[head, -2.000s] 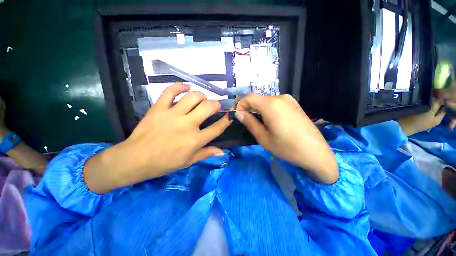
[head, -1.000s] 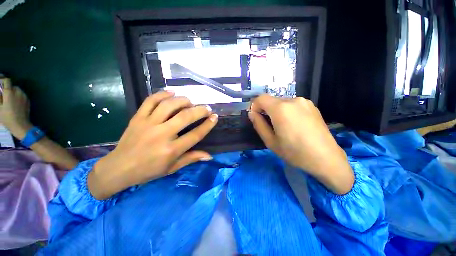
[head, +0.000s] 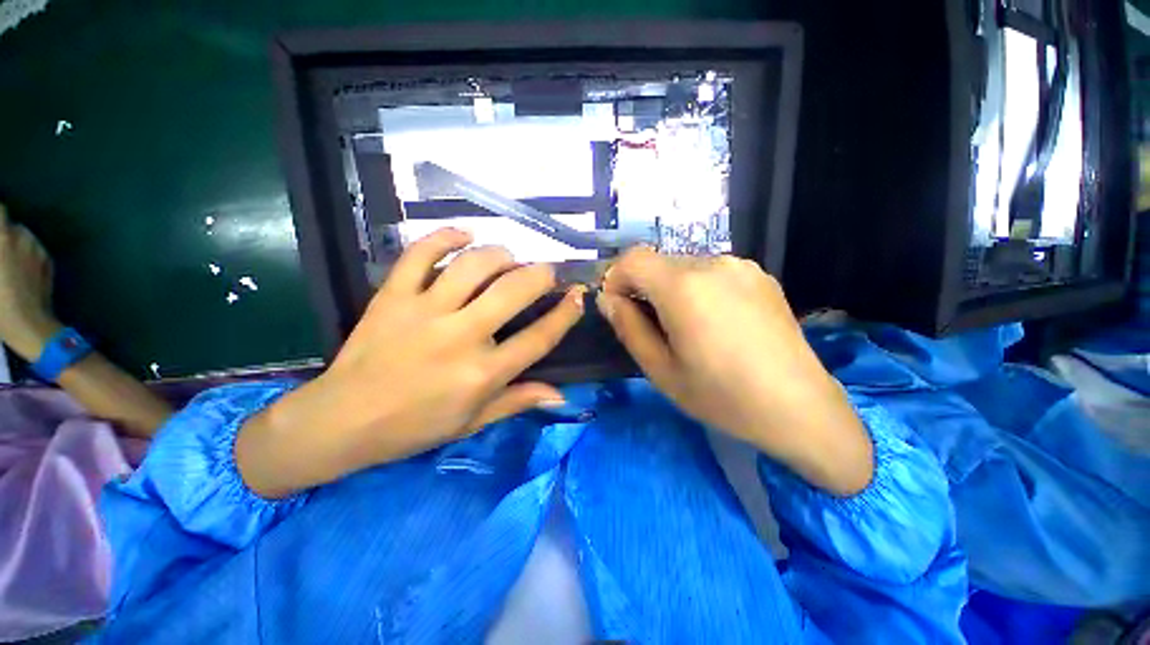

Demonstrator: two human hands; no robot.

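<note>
The opened tablet [head: 505,151] lies in its black foam tray [head: 772,151]. A dark grey ribbon cable [head: 511,209] runs diagonally over its white panels. My left hand [head: 423,353] rests at the near edge of the tablet, fingers spread, index fingertip near my right fingertips. My right hand [head: 731,347] has thumb and index finger pinched together at the near edge. Something tiny may be between these fingertips; it is too small to tell.
A tall black foam tray stack with another open device [head: 1028,139] stands at the right. Small white scraps [head: 240,287] lie on the green mat [head: 126,164] at left. A neighbour's forearm with a blue wristband [head: 59,354] is at the left edge.
Since one second ago my hands have come closer together at the tablet's near edge. The view has shifted slightly. The neighbour's hand at left has moved partly out of view.
</note>
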